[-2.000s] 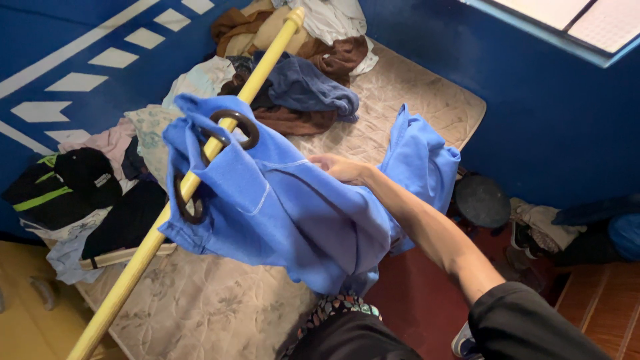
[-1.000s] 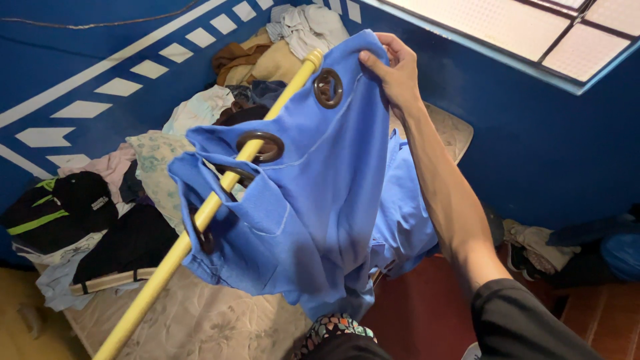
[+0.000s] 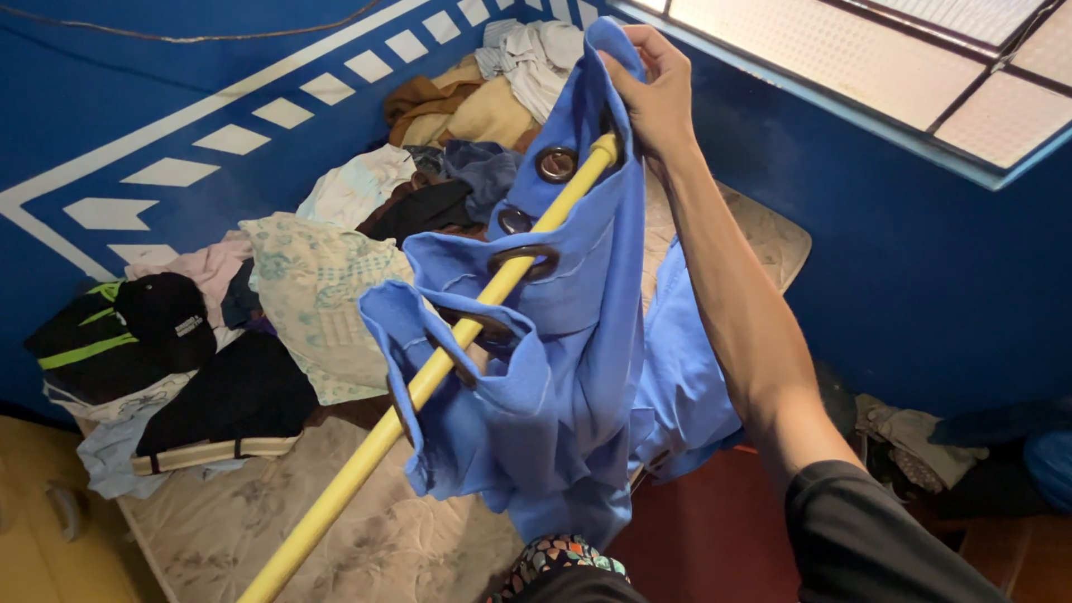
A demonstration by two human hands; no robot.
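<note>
My right hand (image 3: 662, 92) pinches the top edge of a blue grommet curtain (image 3: 578, 327), just beyond the end of a yellow rod (image 3: 377, 444). The rod slants up from the bottom left and runs through several dark grommets (image 3: 523, 261) of the bunched curtain. Its capped tip lies against the cloth near an eyelet below my fingers; whether it passes through that eyelet cannot be told. One dark grommet (image 3: 557, 164) beside the tip faces me. More blue cloth hangs down behind my forearm. My left hand is out of view.
Under the curtain lies a bare patterned mattress (image 3: 335, 519) with heaped clothes (image 3: 335, 293) along the blue wall. A barred window (image 3: 879, 67) is at the upper right. Yellow furniture (image 3: 67, 519) stands at the lower left, and more cloth items (image 3: 913, 435) lie at the right.
My right hand has gone from the middle of the curtain to its top edge, raising it. Since one second ago the held edge has come over the rod's tip, and the cloth there has folded.
</note>
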